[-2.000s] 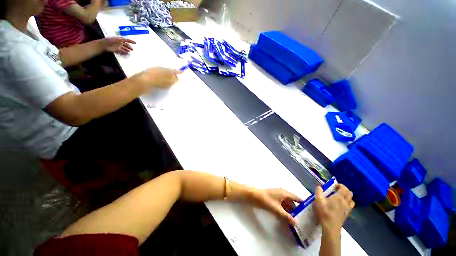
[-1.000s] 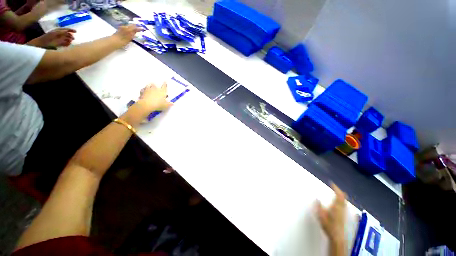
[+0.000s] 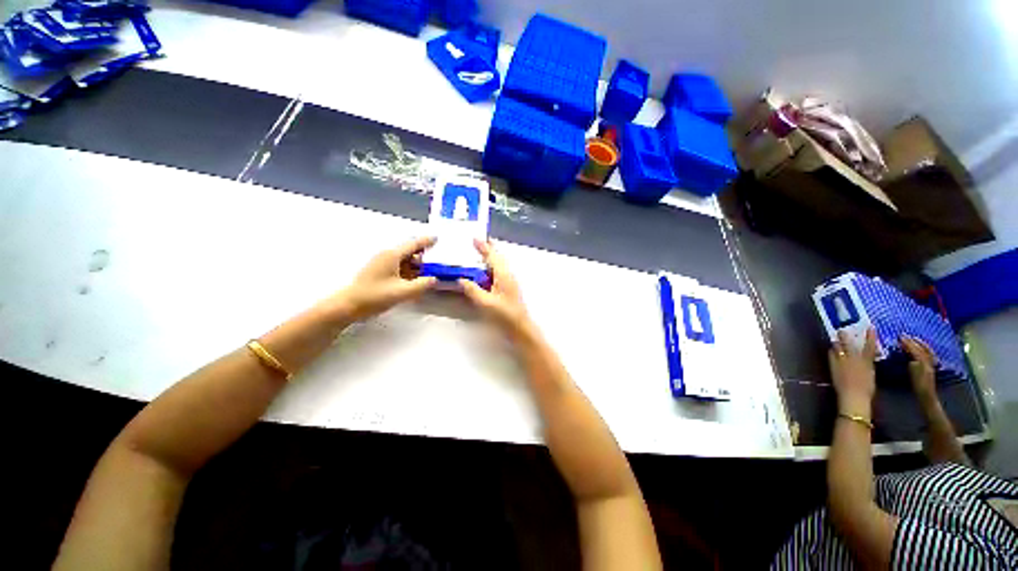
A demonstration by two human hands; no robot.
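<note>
A retail carton (image 3: 459, 221), white with a dark-blue shape on its face and a blue near end, is held upright-facing between my two hands at the middle of the bench. My left hand (image 3: 393, 277) grips its left near corner. My right hand (image 3: 492, 286) grips its right near corner, fingertips at the blue end. The carton's underside is hidden. Another retail carton (image 3: 701, 338) lies face up on the bench to the right, its blue side toward the left.
Clear plastic strips (image 3: 385, 167) lie on the dark band. Blue bins (image 3: 547, 106) and an orange roll (image 3: 601, 155) stand behind. A loose carton pile (image 3: 67, 45) is far left. At right, a person's hands (image 3: 857, 363) touch a packed carton row (image 3: 893, 318); an open cardboard box (image 3: 837, 178) is behind.
The view has swung right. My left hand has come from a carton at the left to the middle. My right hand, empty a second ago, now grips the carton with it.
</note>
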